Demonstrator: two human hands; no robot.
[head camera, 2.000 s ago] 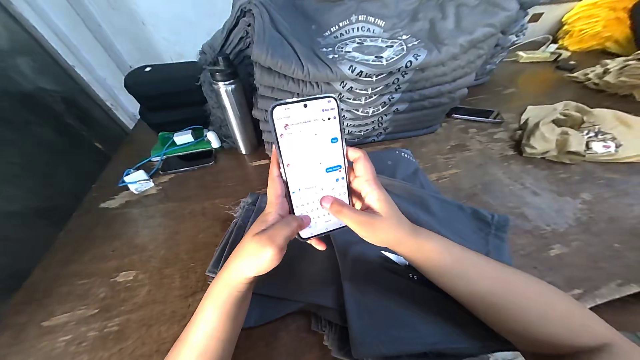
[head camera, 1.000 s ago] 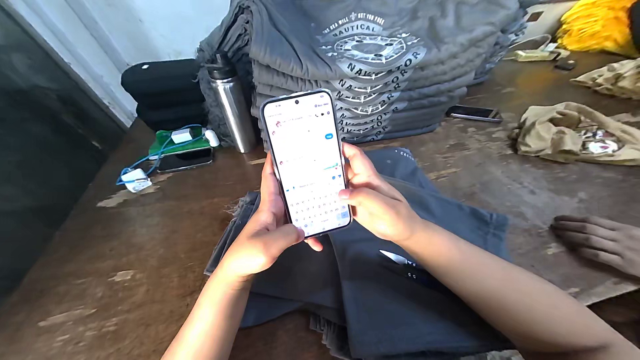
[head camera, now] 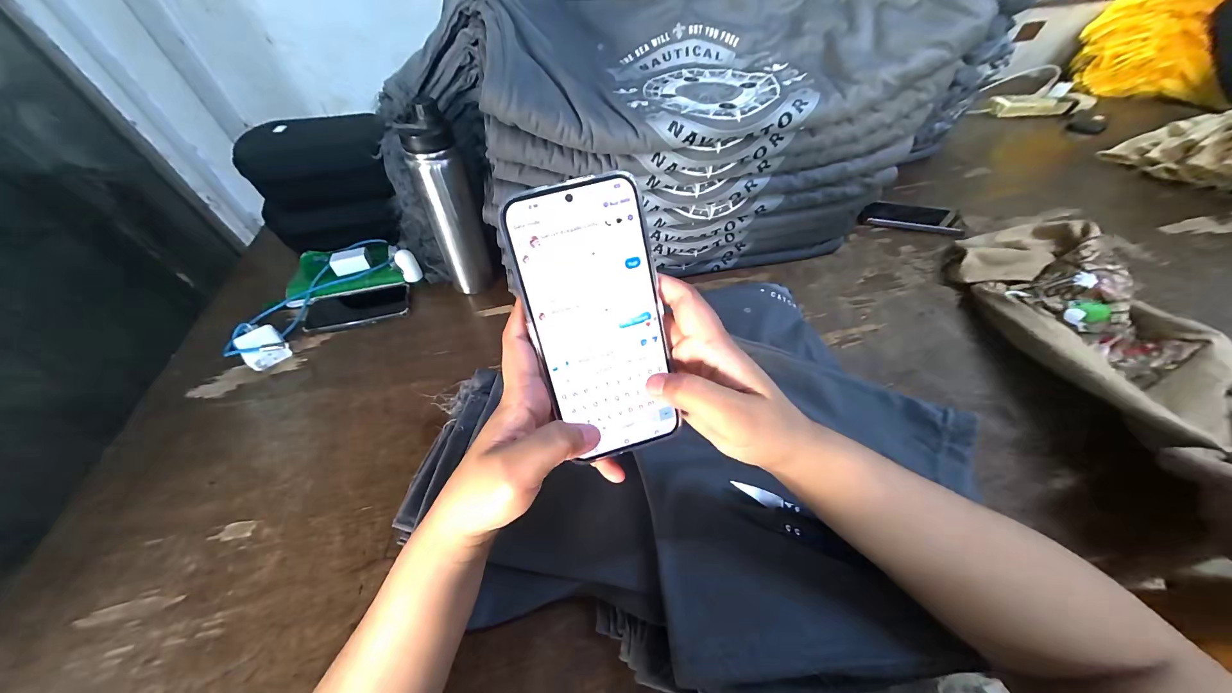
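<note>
A smartphone (head camera: 592, 318) stands upright between my two hands, its lit screen facing me with a chat and a keyboard on it. My left hand (head camera: 525, 433) grips its lower left side, thumb over the bottom of the screen. From the right, my right hand (head camera: 717, 385) holds the lower edge, its thumb at the keyboard. Below both hands lie folded dark grey garments (head camera: 577, 539) with a small white print, partly hidden by my right forearm.
Behind stands a tall stack of grey printed shirts (head camera: 558, 106), beside a steel bottle (head camera: 452, 217) and black folded cloth (head camera: 318, 173). A second phone (head camera: 356, 308) with a cable lies left, another phone (head camera: 910, 218) right. Tan cloth (head camera: 1030, 252) and yellow cloth (head camera: 1145, 48) are farther right.
My thumbs have shifted slightly over the phone's keyboard. Another person's hand, seen at the right edge one second ago, is gone from there, and the tan cloth now lies opened out nearer.
</note>
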